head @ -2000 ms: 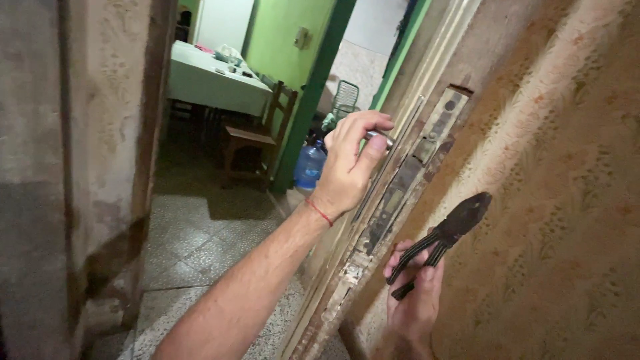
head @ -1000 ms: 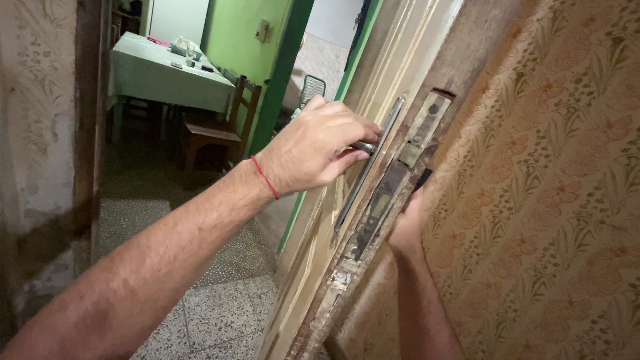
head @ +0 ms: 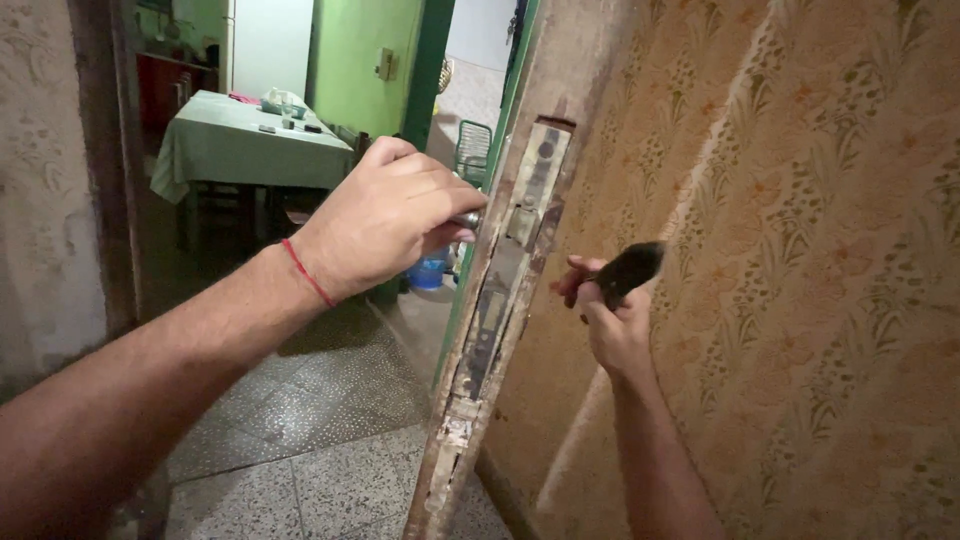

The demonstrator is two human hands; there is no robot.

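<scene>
A worn wooden door (head: 559, 67) stands edge-on before me, with an old metal mortise lock (head: 491, 322) set in its edge. On the door's left side my left hand (head: 405, 214), with a red string at the wrist, grips a small round metal piece (head: 469, 219), perhaps a handle or knob; my fingers hide most of it. My right hand (head: 615, 307) is to the right of the door edge and holds dark pliers (head: 631, 271), blurred, their head pointing up and right.
Patterned wallpaper (head: 810, 285) covers the surface at right. Beyond the doorway are a table with a green cloth (head: 255, 154), a blue water jug (head: 427, 271) and a green wire rack (head: 474, 146). A worn door frame (head: 112, 187) rises at left.
My right hand, partly behind the door edge a second ago, has come out to its right with the pliers in view. The door's left face now shows far less. My left hand keeps its grip.
</scene>
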